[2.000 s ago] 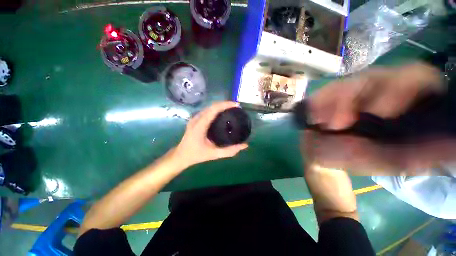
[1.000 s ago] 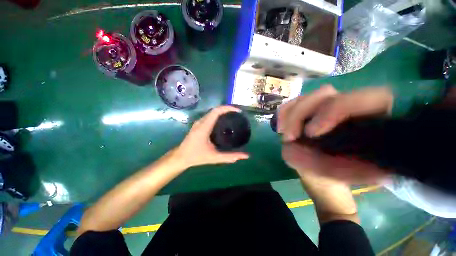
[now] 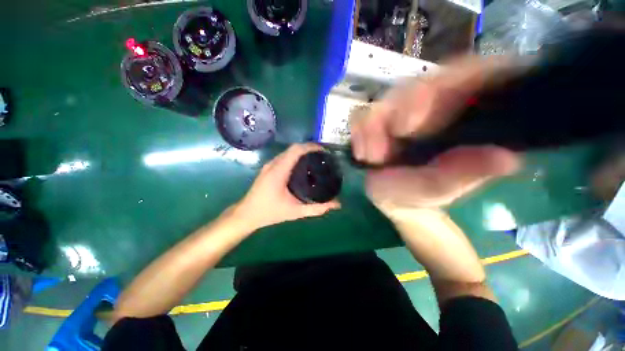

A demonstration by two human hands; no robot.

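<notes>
My left hand (image 3: 274, 195) holds a black cylindrical housing (image 3: 315, 177) above the green bench, its round dark end facing up. My right hand (image 3: 425, 184) is blurred and wraps a long dark electric screwdriver (image 3: 534, 103), which reaches to the upper right. The tool's front end is just right of the housing; its bit is too blurred to see, and I cannot tell if it touches. The white screw feeder (image 3: 387, 63) with blue sides stands behind, its pickup block hidden by my right hand.
A grey round disc part (image 3: 244, 118) lies left of the feeder. Several units with exposed inner parts (image 3: 204, 40) stand behind it, one beside a red light. Dark units (image 3: 24, 236) lie at the far left. A clear bag of screws (image 3: 517, 27) is behind right. A blue stool (image 3: 82, 319) stands below left.
My right hand and the screwdriver have moved left to beside the housing, now covering the feeder's pickup block. My left hand holds the housing in nearly the same place.
</notes>
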